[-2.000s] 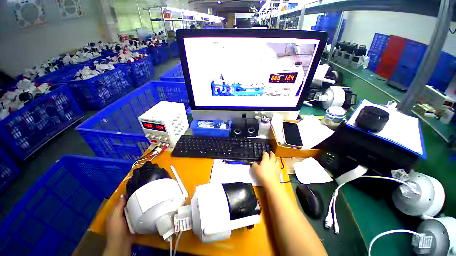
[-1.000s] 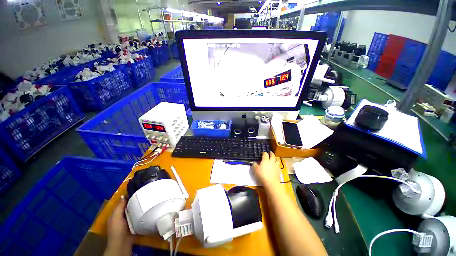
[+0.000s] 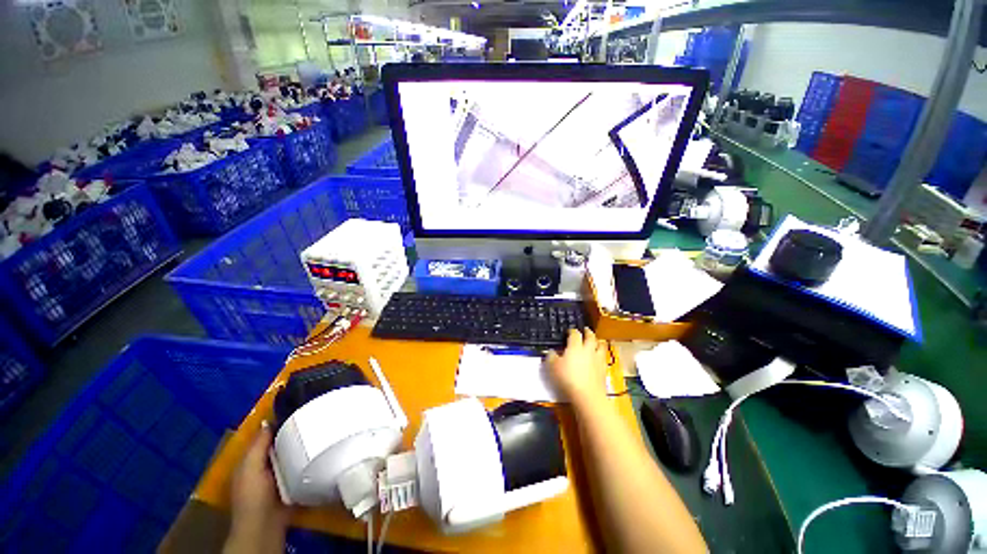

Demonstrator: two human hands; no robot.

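Two white PTZ dome cameras lie side by side on the orange tabletop, the left one [image 3: 338, 442] and the right one [image 3: 463, 463]. My left hand [image 3: 257, 487] is against the outer left side of the left camera, its fingers partly hidden behind the housing. My right hand [image 3: 578, 366] rests at the right end of the black keyboard [image 3: 476, 318], fingertips on its front edge. The monitor [image 3: 547, 152] shows a pale live picture with dark slanting lines. A white paper sheet with a blue pen [image 3: 503, 374] lies before the keyboard.
A white power supply [image 3: 355, 266] stands left of the keyboard. Blue crates [image 3: 254, 271] are on the left. A smartphone [image 3: 633, 290] lies right of the monitor. A mouse [image 3: 671, 434], white cables [image 3: 723, 438] and more cameras [image 3: 907, 420] are on the right.
The monitor picture has swung from the view with red digits to slanting lines. The right camera's black head has turned. My hands have stayed in place.
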